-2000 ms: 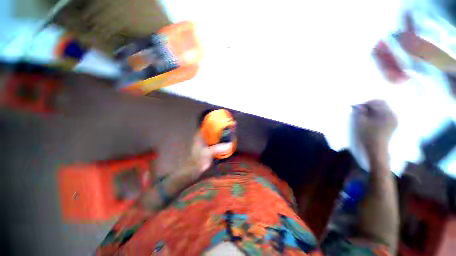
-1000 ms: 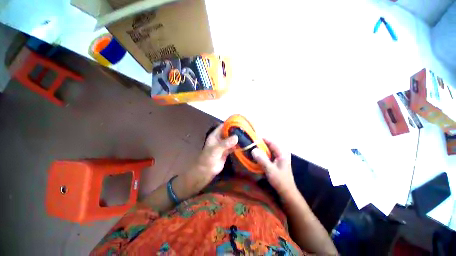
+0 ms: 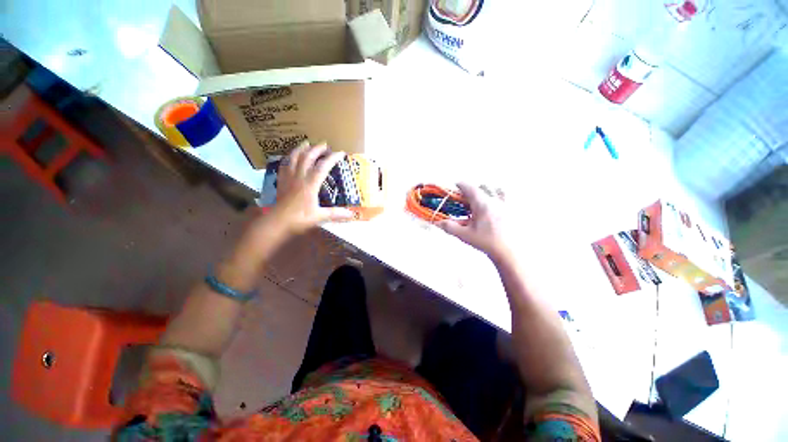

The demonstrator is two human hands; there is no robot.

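The orange coil (image 3: 427, 204), with a dark piece and a pale band across it, lies at the front of the white table. My right hand (image 3: 480, 216) is around its right end, thumb and fingers on it. My left hand (image 3: 304, 186) is spread over the retail box (image 3: 367, 186), orange, black and white, at the table's front edge by the shipping carton. The fingers lie on its top and the thumb near the front side. The hand hides the box's left part.
The open shipping carton (image 3: 298, 112) stands behind the left hand, with tape rolls (image 3: 192, 123) left of it. Colour boxes (image 3: 683, 245) and a flat black object (image 3: 687, 385) are at right. A blue tool (image 3: 602, 142) and a red-labelled container (image 3: 625, 79) are farther back. Orange stools (image 3: 73, 363) stand left.
My left hand has left the coil and moved up-left onto the retail box. My right hand has brought the coil from above my lap to the table. The view has shifted, showing more of the back.
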